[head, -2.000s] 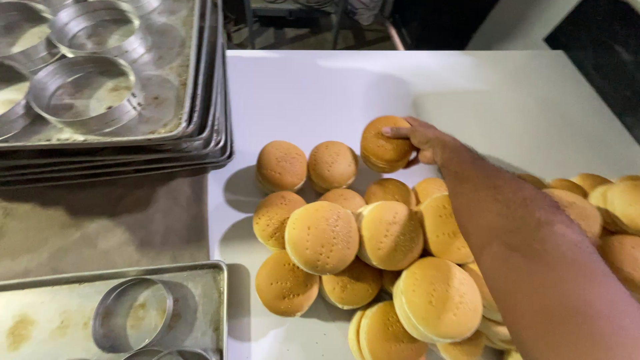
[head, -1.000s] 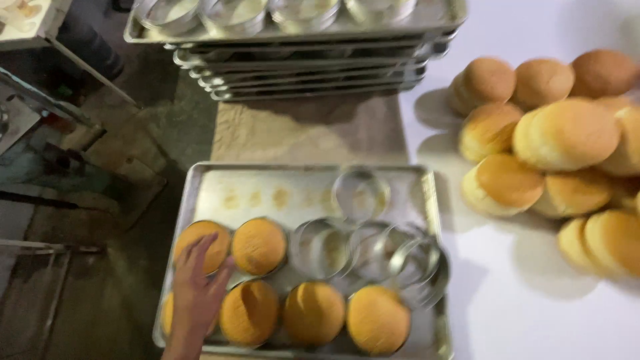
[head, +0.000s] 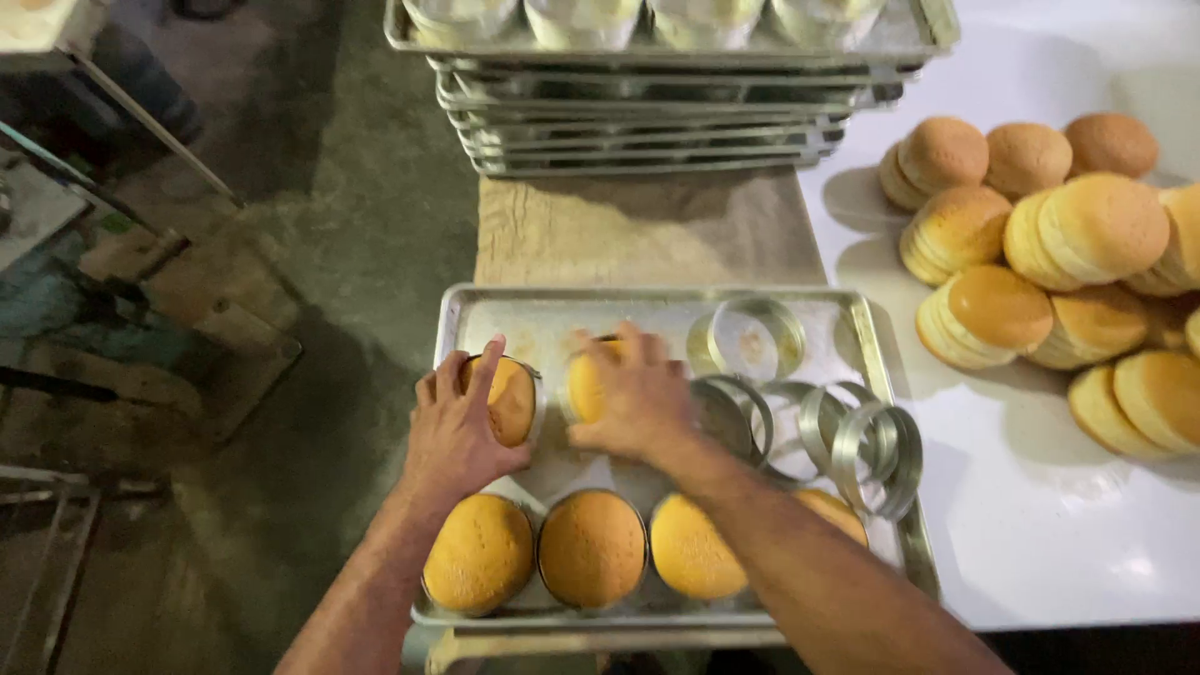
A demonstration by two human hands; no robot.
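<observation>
On a metal baking tray [head: 581, 305] lie several golden buns, each in a metal ring. My left hand [head: 459, 427] grips the ringed bun [head: 511, 403] at the tray's upper left, thumb and fingers around its rim. Just right of it, my right hand [head: 637, 394], blurred, is closed around a second bun [head: 585, 386] and hides much of it. A row of buns, among them a browner one [head: 592, 548], runs along the tray's near edge. Loose metal rings [head: 877, 455] overlap at the right, and one more ring [head: 755, 337] lies behind them.
Stacked buns [head: 998, 314] lie on the white table [head: 1012, 525] at the right. Behind the tray, past a brown cloth-like surface [head: 647, 230], stands a stack of metal trays [head: 656, 122] with rings on top. Metal frames [head: 150, 127] stand on the floor at the left.
My right hand, last seen on a bun at the pile two seconds ago, is now at the tray. My left hand is still at the upper-left bun. The view has swung left since the first frame.
</observation>
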